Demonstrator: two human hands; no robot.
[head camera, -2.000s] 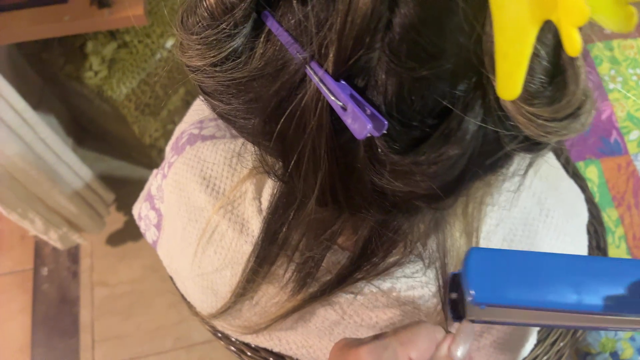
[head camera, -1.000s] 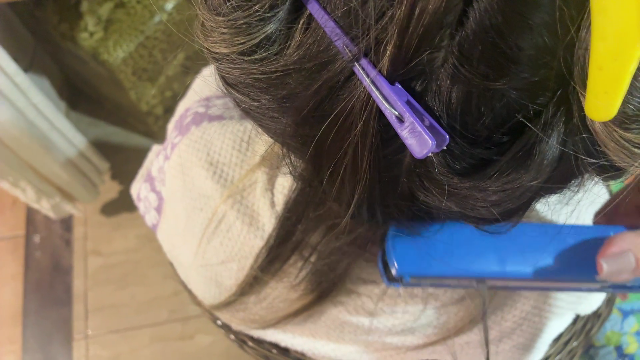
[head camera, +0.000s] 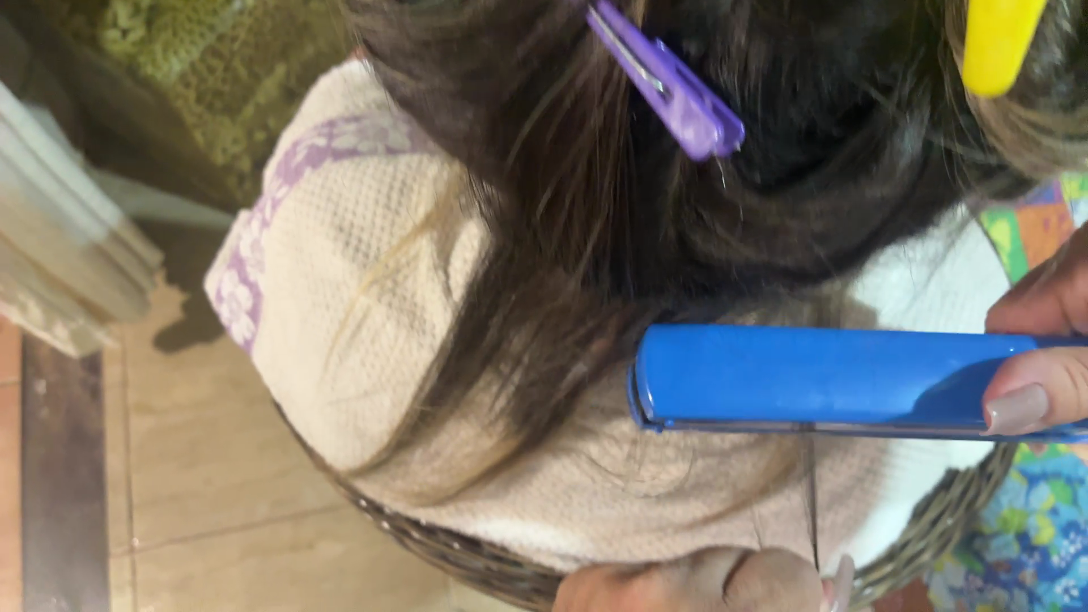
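A blue hair straightener (head camera: 816, 378) lies across the lower part of a person's long dark hair (head camera: 544, 221), with my right hand (head camera: 1041, 348) closed on its right end. Out of its lower edge a thin strand of hair (head camera: 813, 501) runs down to my left hand (head camera: 705, 582), which pinches the strand's end at the bottom edge of the view. Above, a purple hair clip (head camera: 680, 102) sits in the hair, and part of a yellow hair claw (head camera: 1001, 42) shows at the top right. Behind the hair a cream towel with a purple floral band (head camera: 323, 144) covers the person's shoulders.
A woven wicker chair back (head camera: 450, 548) curves below the towel. Pale draped fabric (head camera: 64, 229) hangs at the left over a tiled floor (head camera: 221, 459). A colourful patterned cloth (head camera: 1020, 518) is at the right, and green patterned fabric (head camera: 178, 76) at the upper left.
The straightener has moved up and left from the lower right to the hair. My left hand, at the bottom edge two seconds ago, is out of view one second ago and in view again now.
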